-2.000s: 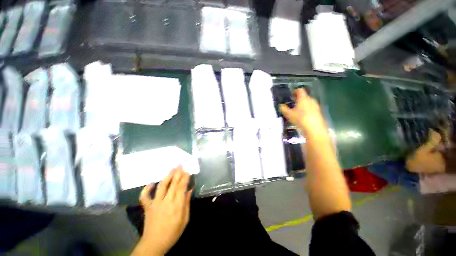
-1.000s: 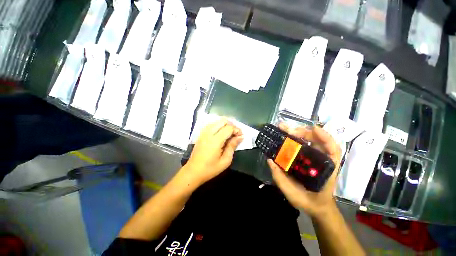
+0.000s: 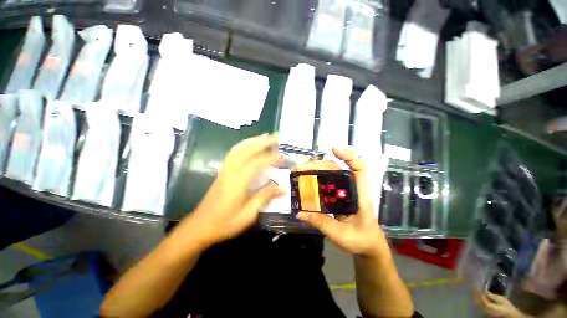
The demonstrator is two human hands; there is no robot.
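My right hand [image 3: 354,217] holds a black keypad phone [image 3: 326,194] level, its orange band and lit red screen marks facing up. My left hand [image 3: 233,189] is at the phone's keypad end, thumb and fingers on a white sleeve [image 3: 281,186]. The keypad is mostly hidden; the sleeve seems to be around that end. A clear tray [image 3: 442,171] under and right of my hands holds white bagged phones [image 3: 298,109] and, at its right end, bare dark phones [image 3: 425,202]. A pile of flat empty sleeves [image 3: 227,90] lies left of it.
Another clear tray [image 3: 74,204] with rows of bagged phones is at the left. White sleeve bundles [image 3: 472,71] stand at the far right. A person's hand [image 3: 500,307] is by a tilted tray of dark phones [image 3: 507,217] at right. A blue hand truck [image 3: 74,298] is lower left.
My right hand picked the phone from the tray, then brought it left to my left hand. The phone's keypad end is now mostly covered. The tilted tray at right has come into view.
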